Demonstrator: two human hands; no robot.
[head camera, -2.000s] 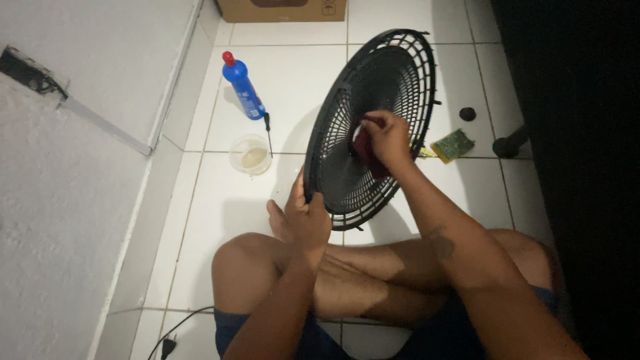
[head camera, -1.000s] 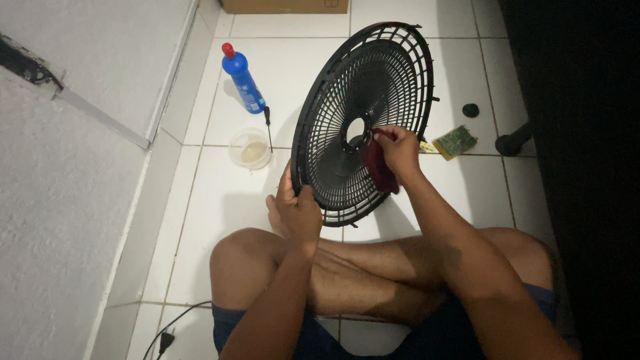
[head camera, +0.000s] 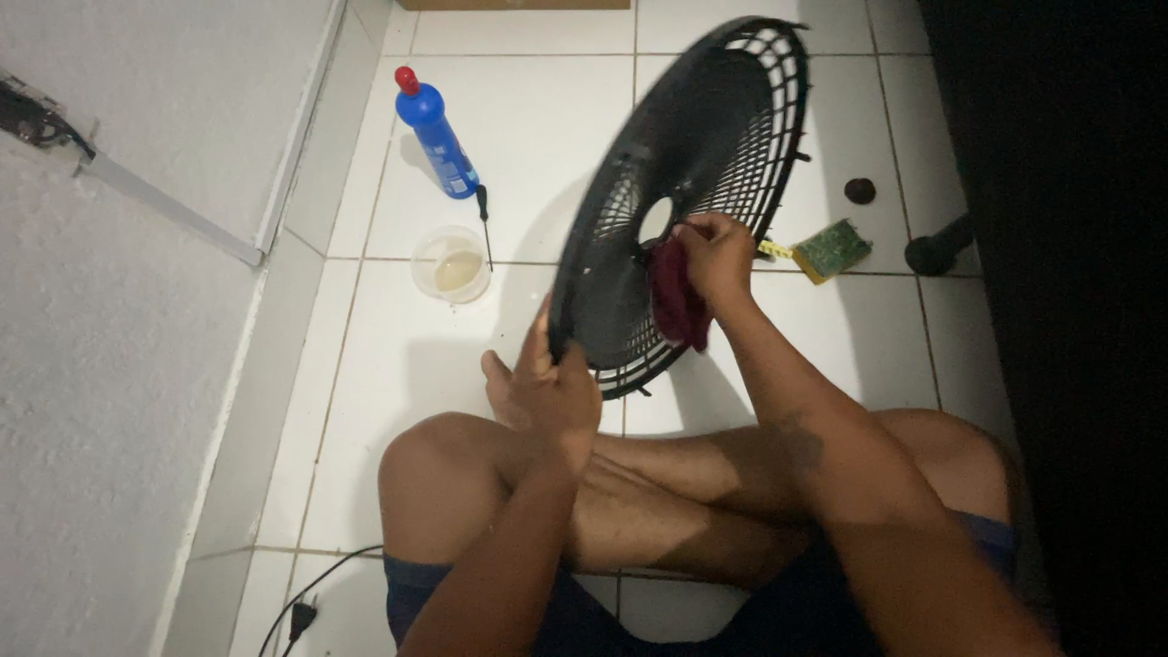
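Observation:
A round black plastic fan grille (head camera: 712, 100) stands tilted above my crossed legs, with a round hole at its hub. My left hand (head camera: 552, 388) grips its lower left rim. In my right hand (head camera: 716, 255) is a dark red cloth (head camera: 677, 292), pinched at the edge of the hub hole and hanging down over the grille's lower part. The tips of my right fingers are partly hidden by the cloth.
On the tiled floor (head camera: 438, 383) at left are a blue bottle with red cap (head camera: 443, 137), a screwdriver (head camera: 484, 214) and a plastic tub of cloudy liquid (head camera: 453, 265). A scouring sponge (head camera: 830, 251) and dark round piece (head camera: 860, 191) lie right; a plug (head camera: 303, 619) lower left.
The grille faced the camera more a second ago and is now turned more edge-on. Two seconds ago the cloth was bunched over the hub; now it hangs from my right hand beside the hub hole.

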